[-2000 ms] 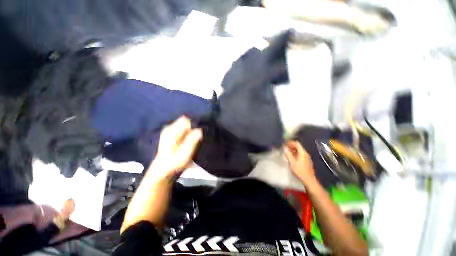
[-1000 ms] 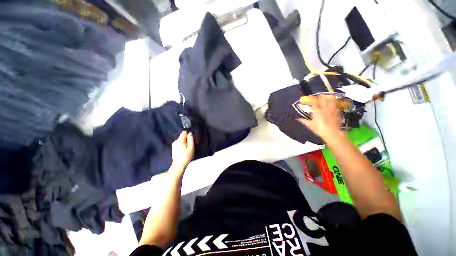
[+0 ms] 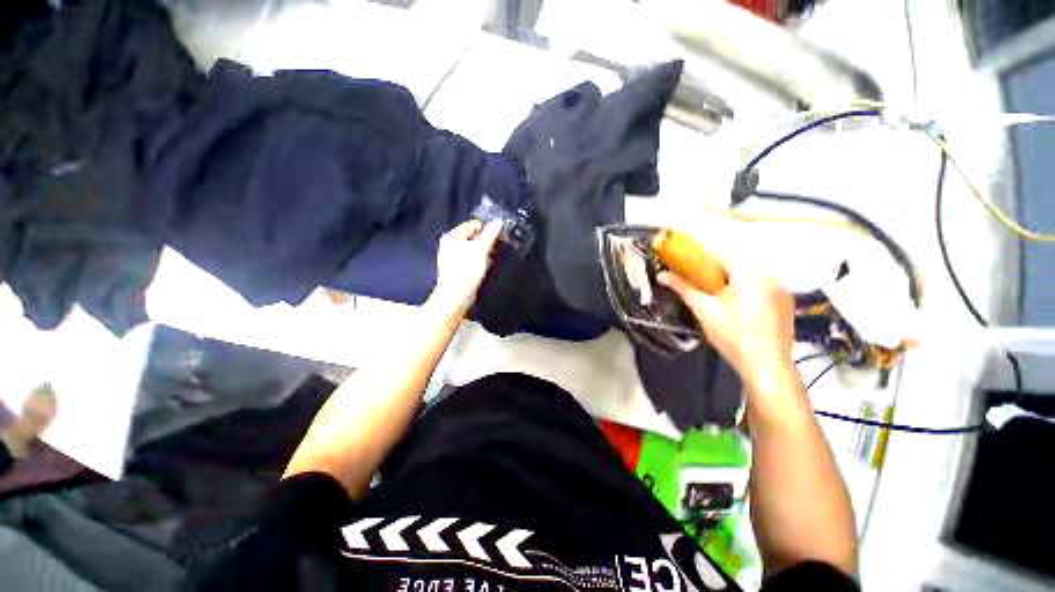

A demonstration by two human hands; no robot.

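Observation:
Dark trousers (image 3: 567,197) lie across the middle of the table, with a patterned patch near the waist by my left hand. My left hand (image 3: 467,261) pinches the garment's edge at that patch. My right hand (image 3: 740,312) grips the orange-brown handle of the steam iron (image 3: 644,289), which is tilted at the right side of the trousers. Navy cloth (image 3: 336,191) stretches left from the patch; whether it is garment or board cover I cannot tell. The dark rest pad (image 3: 694,387) shows partly below the iron.
A heap of dark garments (image 3: 81,139) is at the left. Black and yellow cords (image 3: 833,208) loop at the right. A green package (image 3: 683,463) with red beside it is below the iron. A pale narrow arm (image 3: 706,58) is across the table. Another person's hand (image 3: 32,414) shows at the left edge.
My right hand has closed on the iron's handle and brought the iron left, off the pad to the trousers. My left hand stays at the waist. The camera view has turned.

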